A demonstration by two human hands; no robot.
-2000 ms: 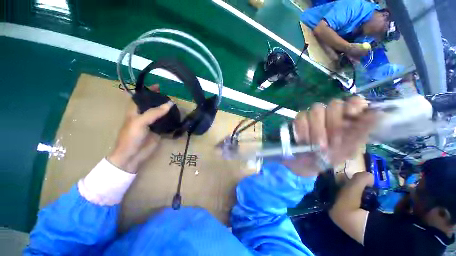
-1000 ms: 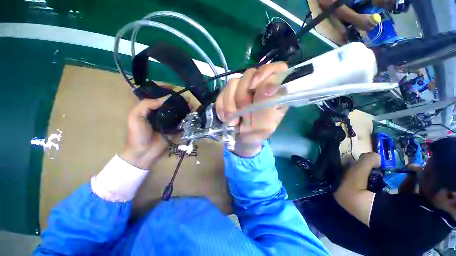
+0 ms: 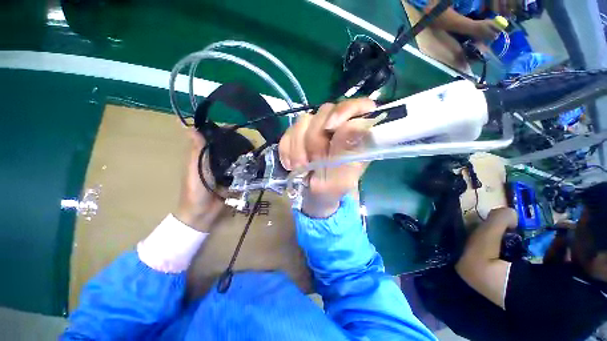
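Observation:
A black headset (image 3: 229,148) with two thin pale hoops (image 3: 249,54) and a flat black strap is held over the cardboard mat (image 3: 126,200). My left hand (image 3: 200,190) grips its ear cup from the left side. My right hand (image 3: 329,150) is closed around a white electric screwdriver (image 3: 436,113). The screwdriver's silvery nozzle (image 3: 256,174) is at the ear cup. The exact contact point is hidden by the nozzle. A clear feed hose (image 3: 412,150) runs along the screwdriver. A thin black cable (image 3: 241,246) hangs from the headset.
Another black headset (image 3: 366,66) lies on the green bench (image 3: 40,126) behind my right hand. A dark thick bar (image 3: 552,93) extends from the screwdriver's rear. A person in black (image 3: 546,286) is at the right, beside a blue device (image 3: 524,205). Another person's arm (image 3: 459,23) shows top right.
My right hand has brought the screwdriver in from the right, its nozzle now at the ear cup. Since the last earlier frame, the headset has shifted slightly down and right in view.

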